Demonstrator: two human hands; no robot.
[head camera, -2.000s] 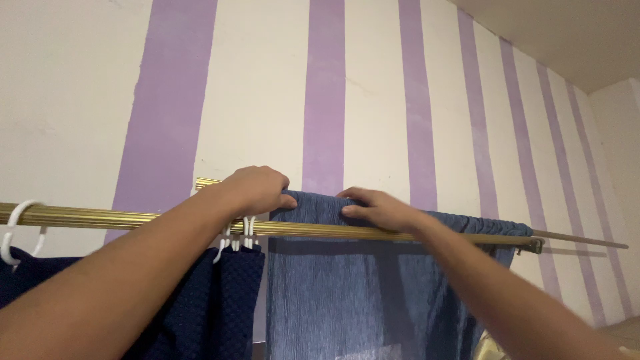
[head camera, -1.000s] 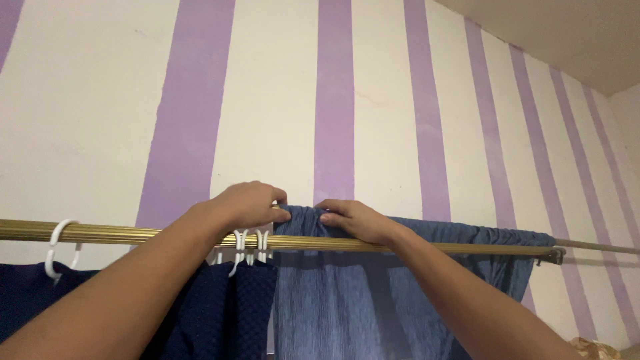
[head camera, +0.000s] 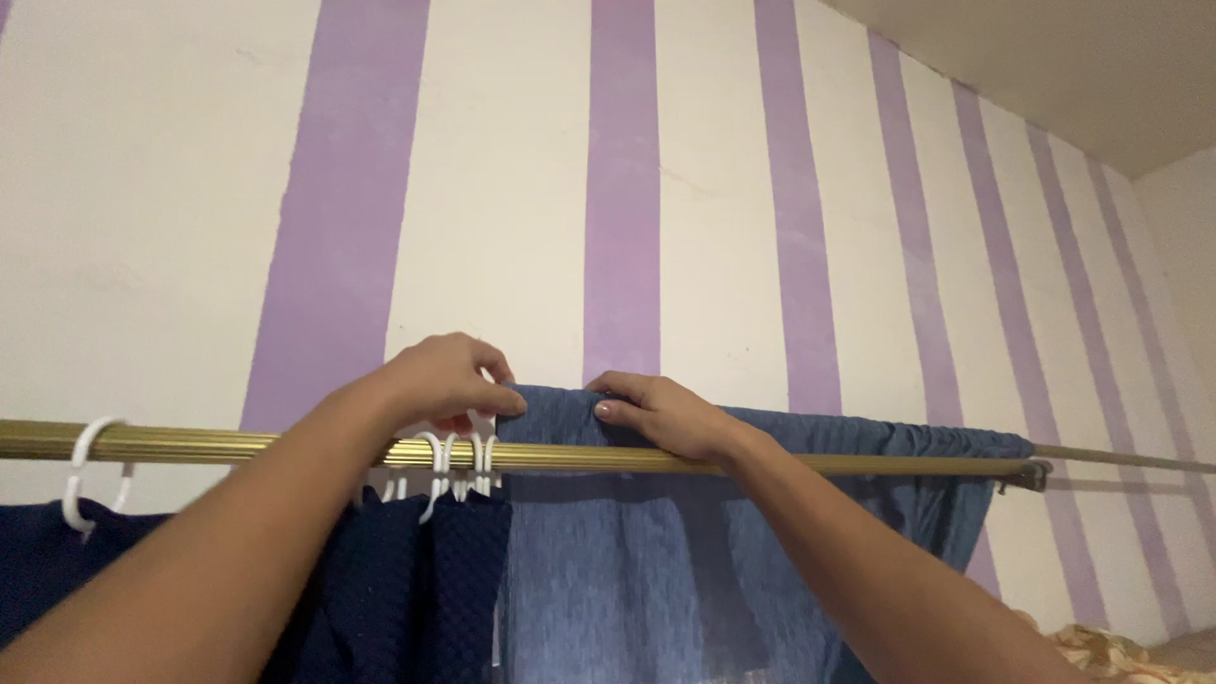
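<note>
A blue curtain (head camera: 608, 551) hangs from a rear rod (head camera: 1121, 458), behind a ribbed gold curtain rod (head camera: 199, 445). My left hand (head camera: 456, 380) pinches the curtain's top left corner between thumb and fingers. Just to its right, my right hand (head camera: 655, 413) grips the same top edge, thumb in front and fingers over the top. Below my left hand, several white curtain rings (head camera: 437, 456) are bunched on the gold rod and carry a dark navy textured curtain (head camera: 418, 579). Another white ring (head camera: 81, 475) sits at the far left.
Behind the rods stands a wall (head camera: 494, 190) painted in white and purple stripes. The gold rod ends at a bracket (head camera: 1031, 473) on the right. Patterned fabric (head camera: 1102, 651) lies at the lower right, and the ceiling (head camera: 1064, 57) slopes across the upper right.
My hands came closer together along the curtain's top edge, then moved apart again. The curtain's top between them was bunched one second ago and is now flatter.
</note>
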